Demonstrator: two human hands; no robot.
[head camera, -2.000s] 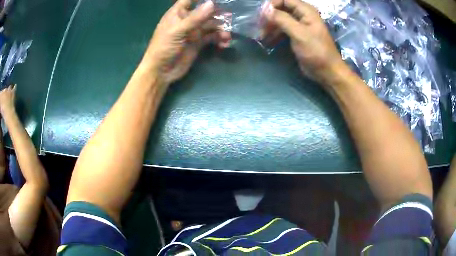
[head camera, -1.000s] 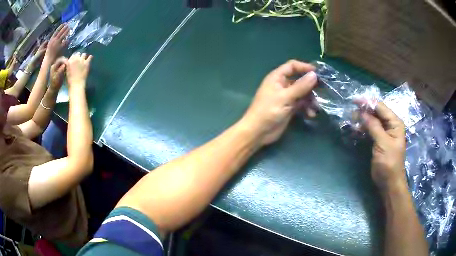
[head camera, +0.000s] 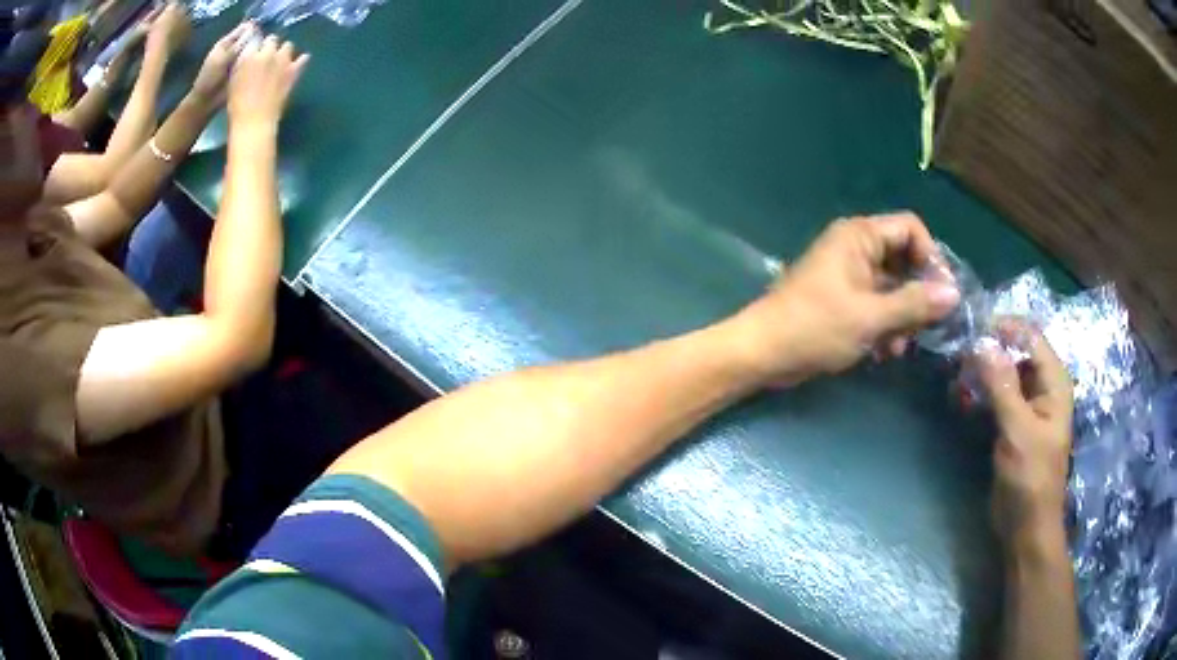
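Note:
A small clear polybag (head camera: 953, 307) is held above the table between my two hands, right of centre. My left hand (head camera: 871, 290) pinches its left side between thumb and fingers. My right hand (head camera: 1029, 400) pinches its lower right side. The bag is crinkled and partly hidden by my fingers; I cannot tell whether a part is inside. A large glittering pile of clear bags (head camera: 1129, 496) lies on the table beside and beyond my right hand, at the right edge.
A brown cardboard carton (head camera: 1065, 142) stands at the far right. A tangle of yellow-green strips (head camera: 891, 29) lies beside it. A seam (head camera: 445, 119) crosses the dark green table (head camera: 581, 194). At the left, a person in brown (head camera: 129, 374) sits with hands raised, others beyond.
The view has swung left, bringing the carton, strips and neighbours into sight. The bag, stretched between my hands earlier, is now more bunched, and my hands are closer together.

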